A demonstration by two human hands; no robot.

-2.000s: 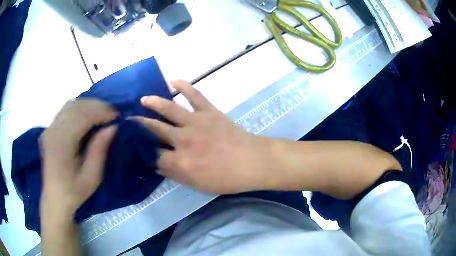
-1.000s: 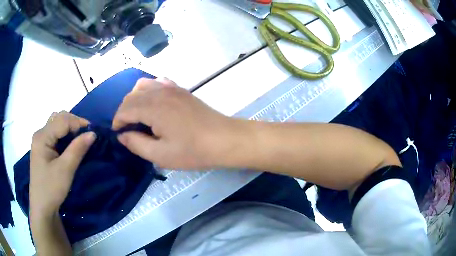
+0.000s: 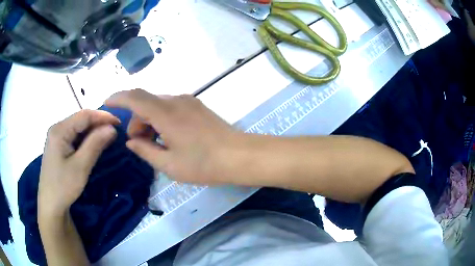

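The navy fabric [image 3: 117,192] lies bunched on the white table's near-left part and over its ruler edge. A smoother blue part shows between my hands. My left hand [image 3: 78,150] pinches the fabric's upper fold between thumb and fingertips. My right hand [image 3: 182,135] is just right of it, above the cloth, with thumb and index finger apart; no cloth is clearly held in it. A short dark tab [image 3: 155,212] sticks out from the cloth's right edge.
The machine head [image 3: 57,36] with its grey knob [image 3: 135,54] is at the top left. Gold-green-handled shears [image 3: 307,41] lie at the top centre-right. The ruler strip [image 3: 291,114] runs along the near edge. Papers [image 3: 411,26] are top right; dark cloth [image 3: 385,119] is on the right.
My right thumb and fingers have parted from their pinch on the cloth. Less of the smooth blue panel shows. The machine head and shears sit further left in the view.
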